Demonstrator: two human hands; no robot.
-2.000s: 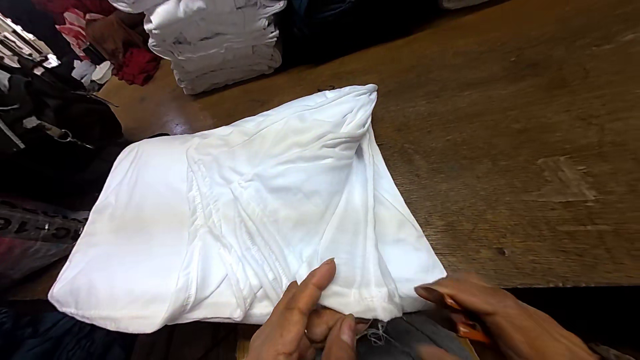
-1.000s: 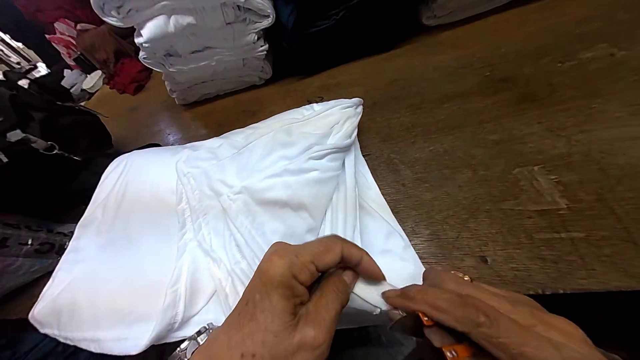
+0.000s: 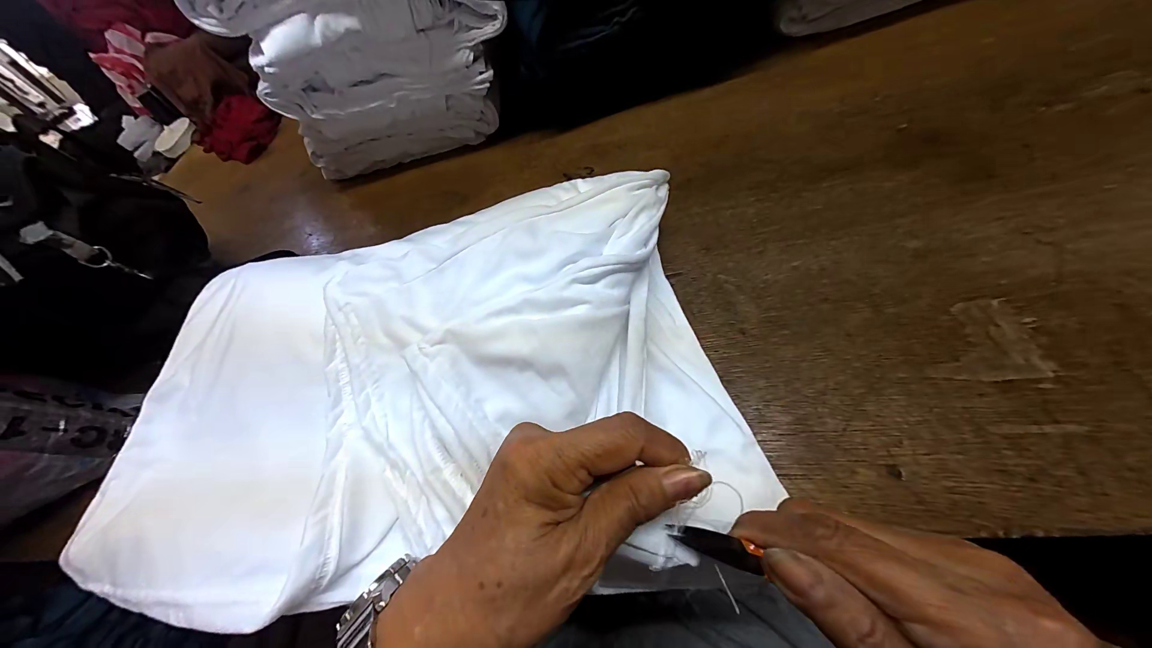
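A folded white garment (image 3: 504,315) lies across the front edge of the wooden table, its surface creased. My left hand (image 3: 576,513), with a metal watch on the wrist, pinches a tangle of loose white threads (image 3: 697,486) between thumb and forefinger near the garment's lower right corner. My right hand (image 3: 882,576) holds a small tool with dark pointed blades and orange parts, probably thread snips (image 3: 720,547). The blade tips are at the threads, just below my left fingertips. Most of the tool's handle is hidden inside my right hand.
Stacked folded white garments (image 3: 387,90) stand at the back of the wooden table (image 3: 900,270). Dark fabric lies beside the stack. A black bag (image 3: 90,243) and a printed plastic bag (image 3: 54,441) are at the left, with red and brown cloths (image 3: 236,126) behind them.
My left hand has come over the garment's corner and now grips loose threads. The dark blades, not visible in the earlier frames, now show in my right hand, beside those threads.
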